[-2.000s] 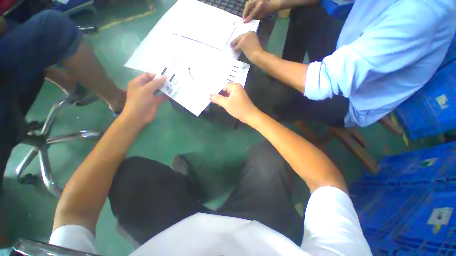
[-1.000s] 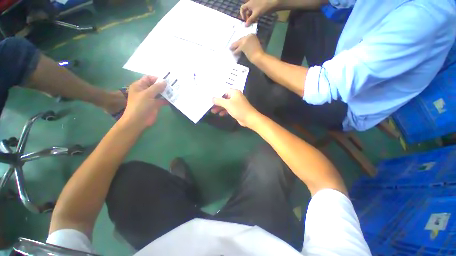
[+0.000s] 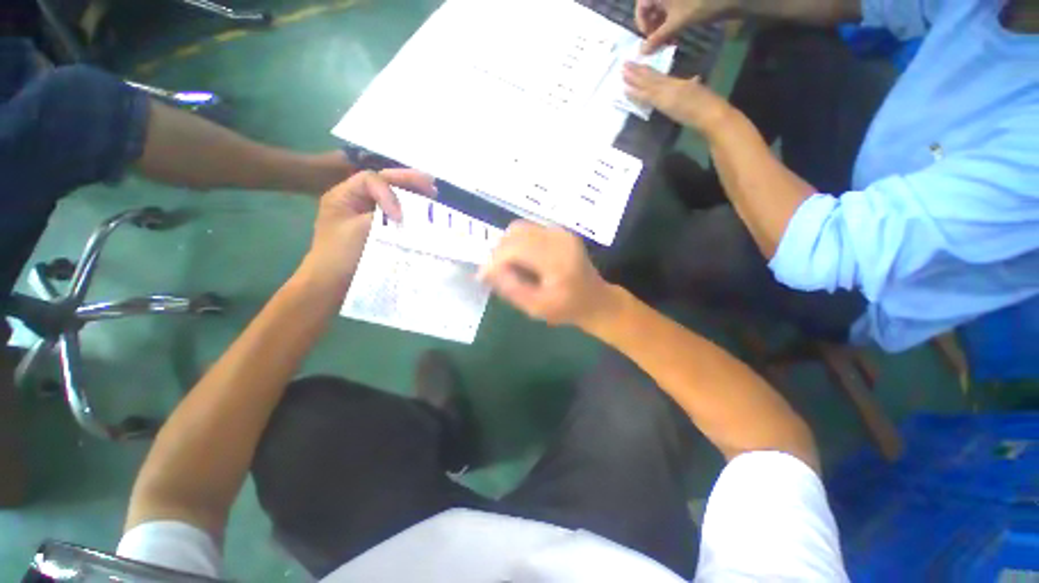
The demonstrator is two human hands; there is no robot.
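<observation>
A printed sheet (image 3: 419,279) with small text and a row of dark marks hangs in the air above my lap. My left hand (image 3: 359,222) grips its upper left corner between thumb and fingers. My right hand (image 3: 545,273) is at its right edge, blurred, with fingers curled; whether it grips the edge I cannot tell. Another printed sheet (image 3: 613,188) with dark marks lies on the large pale sheet (image 3: 456,85) beyond my hands.
A black ribbed crate (image 3: 695,51) lies under the papers. At the right a person's hands (image 3: 672,91) hold a small folded paper. Blue crates (image 3: 946,490) stand at the lower right. A swivel chair base (image 3: 86,308) and another person's leg (image 3: 228,159) are at the left.
The sheet in my hands has come off the surface toward me and now shows dense text. The view has shifted, so the table papers appear farther right.
</observation>
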